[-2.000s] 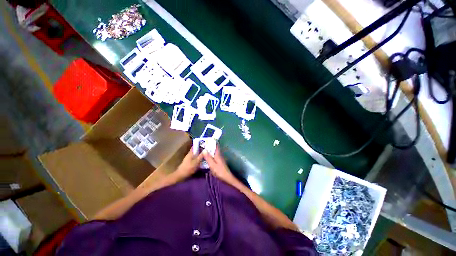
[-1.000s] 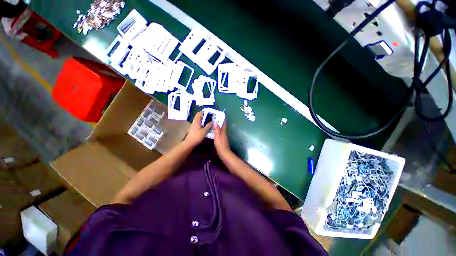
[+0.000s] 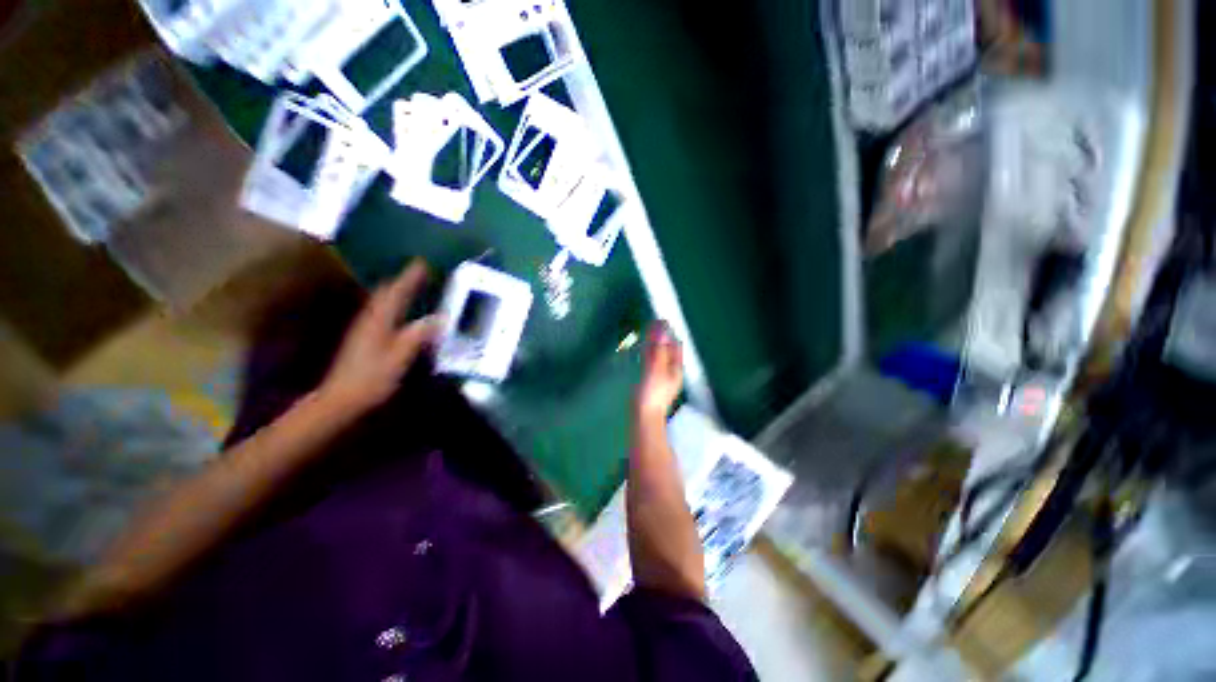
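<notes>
A white plastic housing with a dark window lies on the green bench near its front edge. My left hand is just left of it, fingers apart, blurred; its fingertips are close to the housing's edge, and I cannot tell whether they touch. My right hand is out to the right by the white strip, blurred, with nothing visible in it. Small whitish pieces lie in a little pile beyond the single housing. Overlapping housings lie farther up the bench.
The white foam bin of silvery-blue parts is at the bench end, partly behind my right forearm. A white dividing strip runs along the bench. The open carton with packed housings is at the left. Cables hang at the far right.
My hands have parted; the housing between them now lies on the bench. My right hand has moved right, toward the bin. The view has turned and come closer to the bench.
</notes>
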